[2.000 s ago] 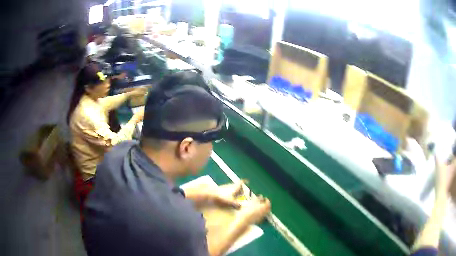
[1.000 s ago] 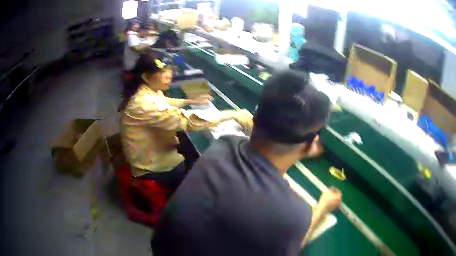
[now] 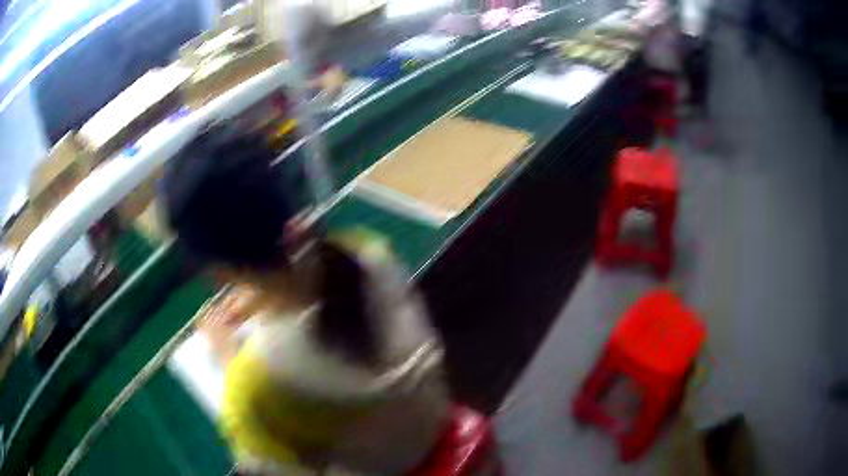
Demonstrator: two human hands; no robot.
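Neither of my hands is in the picture. Nearest in front of me, a person (image 3: 325, 372) in a yellow and pale top sits at the long green bench (image 3: 149, 418), seen from above and behind. The person's hand (image 3: 223, 321) is over a white sheet (image 3: 200, 367); what it holds is too blurred to tell. A flat brown cardboard sheet (image 3: 451, 165) lies on the bench beyond, with a pale sheet under its near edge.
Two red plastic stools (image 3: 658, 330) (image 3: 645, 177) stand on the grey floor (image 3: 744, 279) at the right. Another red seat (image 3: 465, 446) is under the person. A raised shelf with boxes (image 3: 139, 102) runs along the left. White sheets (image 3: 558, 85) lie farther down the bench.
My view has swung round to the other direction along the line. The person in the dark shirt and the floor box have left view; another seated person, the cardboard sheet and the stools have appeared.
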